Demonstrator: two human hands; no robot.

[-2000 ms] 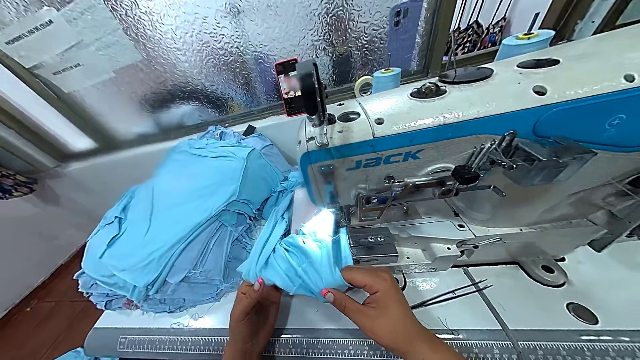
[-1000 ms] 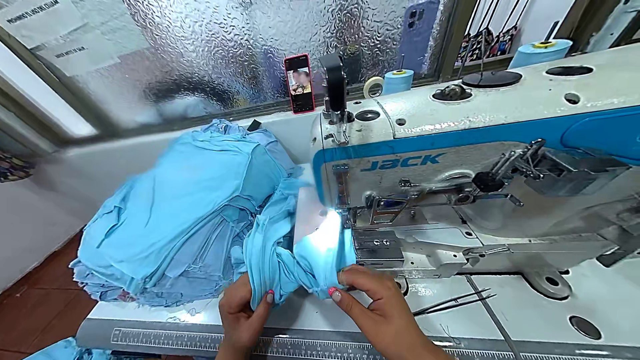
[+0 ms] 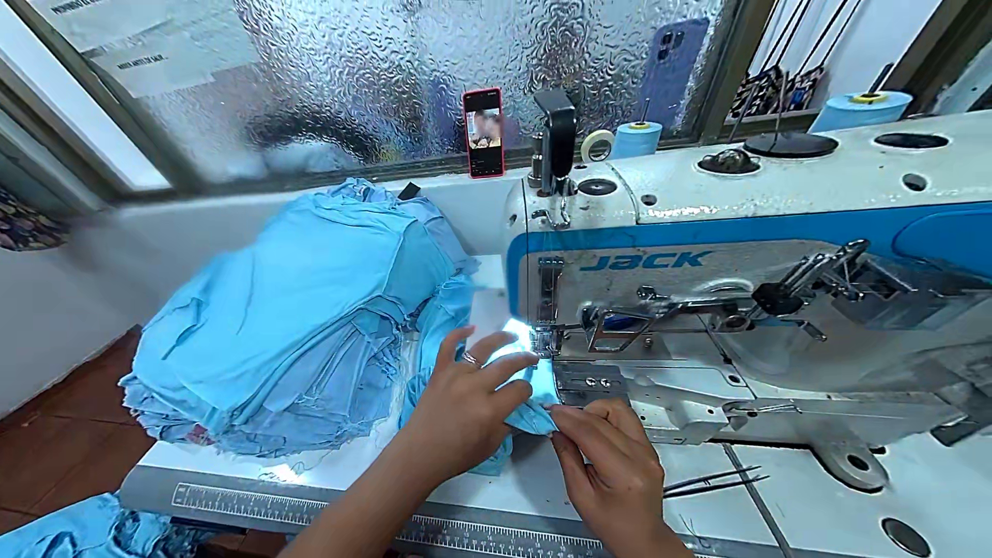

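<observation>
A light blue fabric piece [image 3: 443, 329] lies at the needle area of a white and blue Jack sewing machine [image 3: 736, 232], lit by its lamp. My left hand [image 3: 469, 403] is spread over this fabric, fingers apart and reaching toward the presser foot [image 3: 547, 341]; its fingertips partly cover the cloth. My right hand [image 3: 608, 465] pinches the fabric's near edge between thumb and forefinger, just in front of the machine's metal plate [image 3: 590, 381]. Part of the fabric is hidden beneath my left hand.
A pile of light blue garment pieces [image 3: 294, 287] lies left of the machine. Metal tweezers [image 3: 713, 482] rest right of my right hand. A ruler strip [image 3: 496, 535] runs along the table edge. A phone [image 3: 483, 133], tape roll [image 3: 597, 146] and thread cone [image 3: 637, 140] stand behind.
My left hand has let go of the fabric's near edge and moved forward and right over the cloth, fingers spread. My right hand still pinches the edge, now with the cloth gathered differently.
</observation>
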